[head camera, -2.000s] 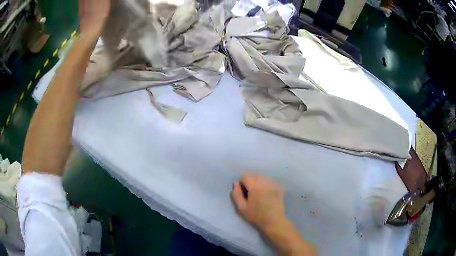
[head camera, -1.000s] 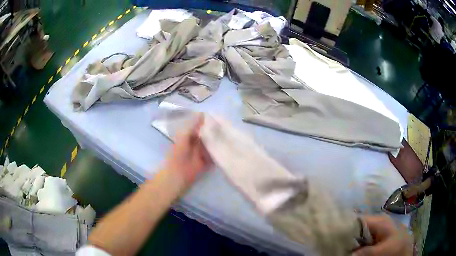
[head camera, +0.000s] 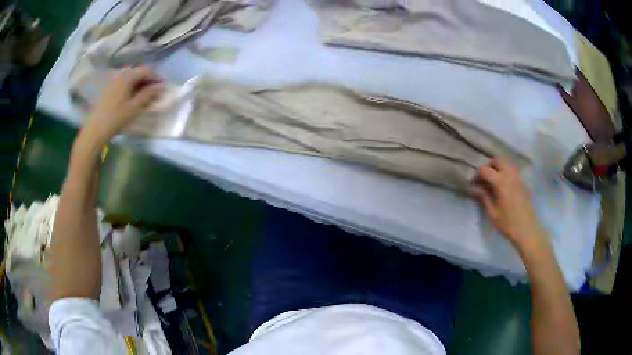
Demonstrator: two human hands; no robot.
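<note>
A long beige-grey sleeve piece (head camera: 312, 125) lies across the white-covered table in front of me, with lengthwise folds and a paler band near its left part. My left hand (head camera: 135, 97) holds its left end, fingers bent over the cloth. My right hand (head camera: 495, 184) pinches its edge near the right end. The steam iron (head camera: 581, 168) rests at the right end of the table, untouched, its metal tip toward the left.
A crumpled heap of beige-grey pieces (head camera: 159, 28) lies at the far left, with a small cloth scrap (head camera: 220, 54) beside it. A flat beige-grey stack (head camera: 450, 35) lies at the far side. A reddish-brown pad (head camera: 589, 107) is at the right. Bundled cut pieces (head camera: 132, 277) stand low at left.
The sleeve piece, folded and slanting between my hands a second ago, now lies spread lengthwise. My left hand has moved left, my right hand up and left in the picture. The view has tilted down.
</note>
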